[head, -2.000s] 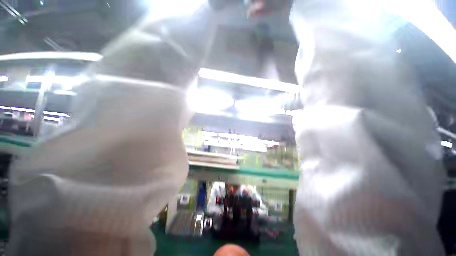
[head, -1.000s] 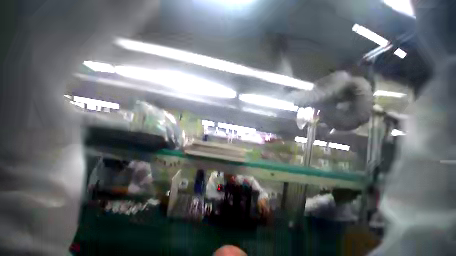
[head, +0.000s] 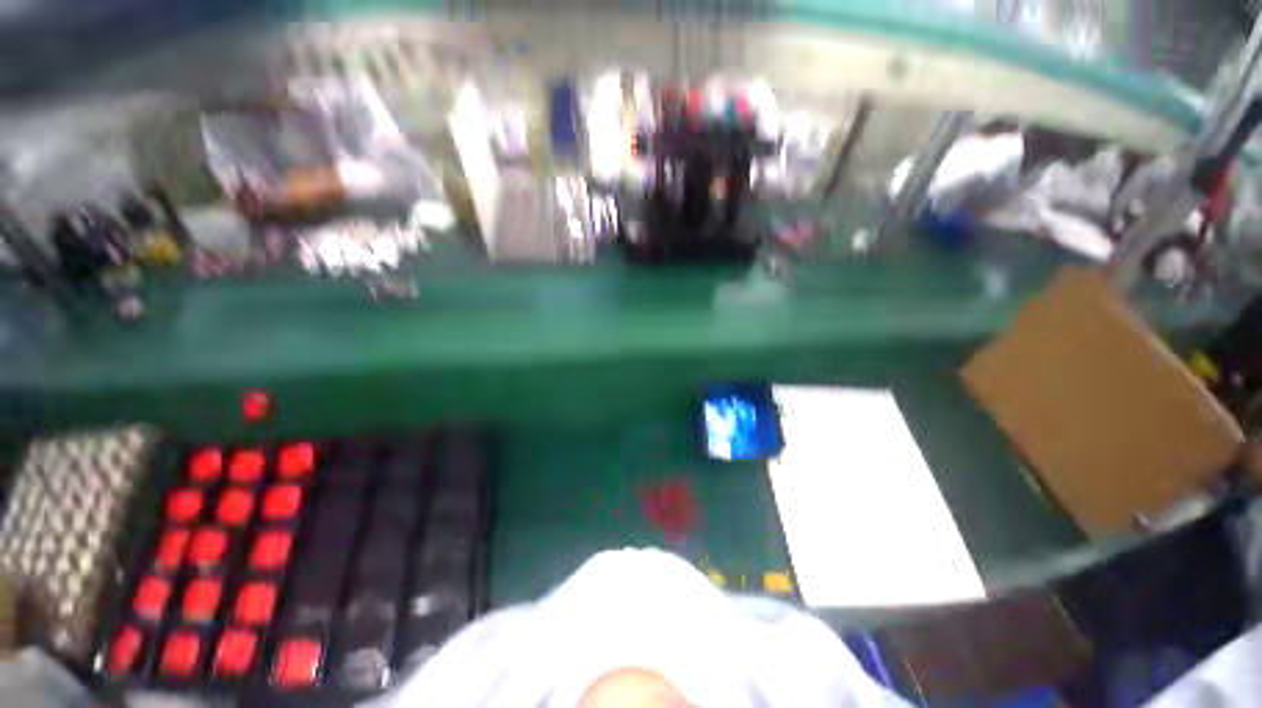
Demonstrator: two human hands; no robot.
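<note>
Neither of my hands shows. A black blister tray (head: 390, 533) lies at the left, its left columns filled with red housings (head: 202, 598) and its right columns mostly without red pieces. One loose red piece (head: 256, 404) lies behind it. A small dark-red heap (head: 670, 509) lies on the green mat near the middle. A blue parts bin (head: 741, 422) with shiny light-blue contents stands beside a white sheet (head: 875, 498). Small yellow things (head: 776, 582), possibly a tool, show at the bench's front edge, partly hidden by my smock.
A pale parts tray (head: 76, 512) lies at the far left. A brown cardboard panel (head: 1103, 398) leans at the right. A black fixture (head: 692, 187) stands across the bench under a blurred shelf edge (head: 858, 67). White cloth, likely a sleeve, shows at the bottom right corner.
The view has tilted down from the ceiling lights and shelf to the bench top. The white sleeves that filled both sides, and the blurred grey-white shape at upper right, are gone.
</note>
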